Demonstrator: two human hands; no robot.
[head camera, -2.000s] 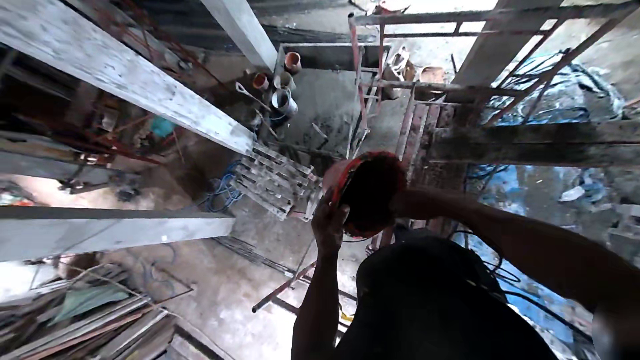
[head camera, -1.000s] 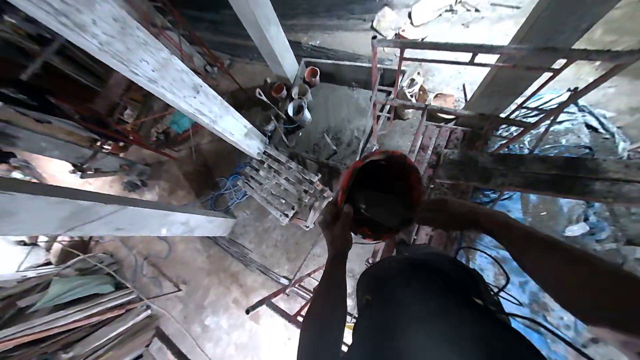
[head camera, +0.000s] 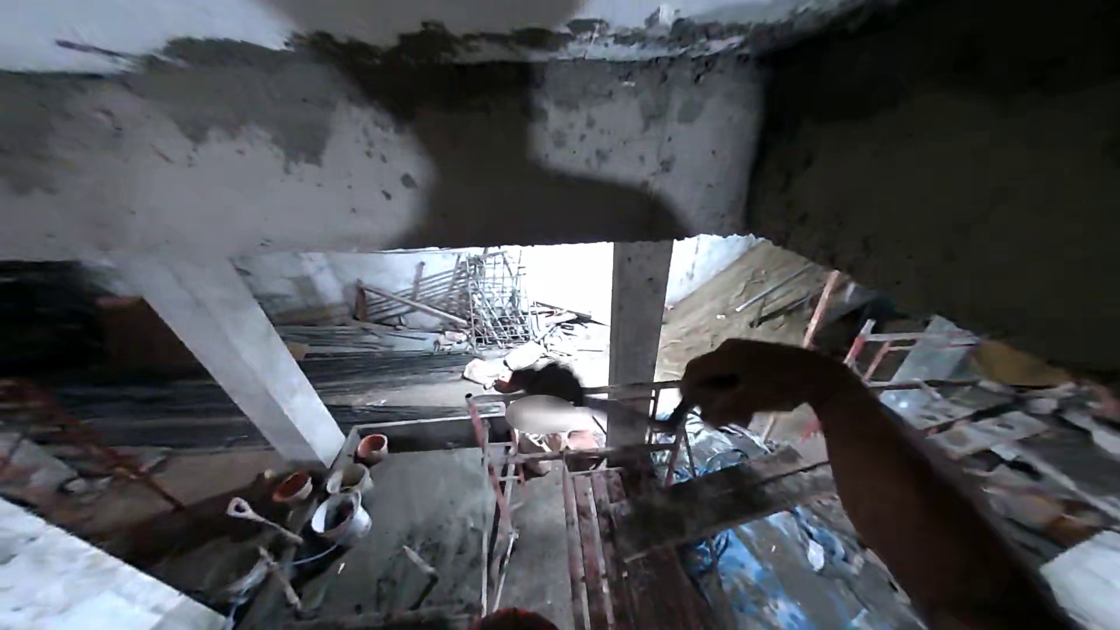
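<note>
My right hand (head camera: 744, 385) is raised at the right of centre, its fingers closed round the dark handle of what looks like a trowel (head camera: 626, 411). The tool points left, and its far part is pale and blurred. Just above that part is a dark lump, perhaps mortar (head camera: 549, 381); whether it rests on the tool cannot be told. A small piece of a red rim, likely of the bucket (head camera: 516, 619), shows at the bottom edge. My left hand is out of view. Overhead runs a concrete beam (head camera: 350, 175) with dark, rough patches and shadow on it.
Below at left, several buckets (head camera: 343, 516) and a shovel (head camera: 262, 518) stand by a trough of grey mix (head camera: 402, 499). Red metal scaffold frames (head camera: 494, 472) and a wooden plank (head camera: 717, 507) lie beneath me. Concrete columns (head camera: 639, 341) rise ahead, with metal mesh (head camera: 499, 297) beyond.
Both hands were at the red bucket before. My right hand has left it and now holds the tool higher up. The view has tilted up to the beam.
</note>
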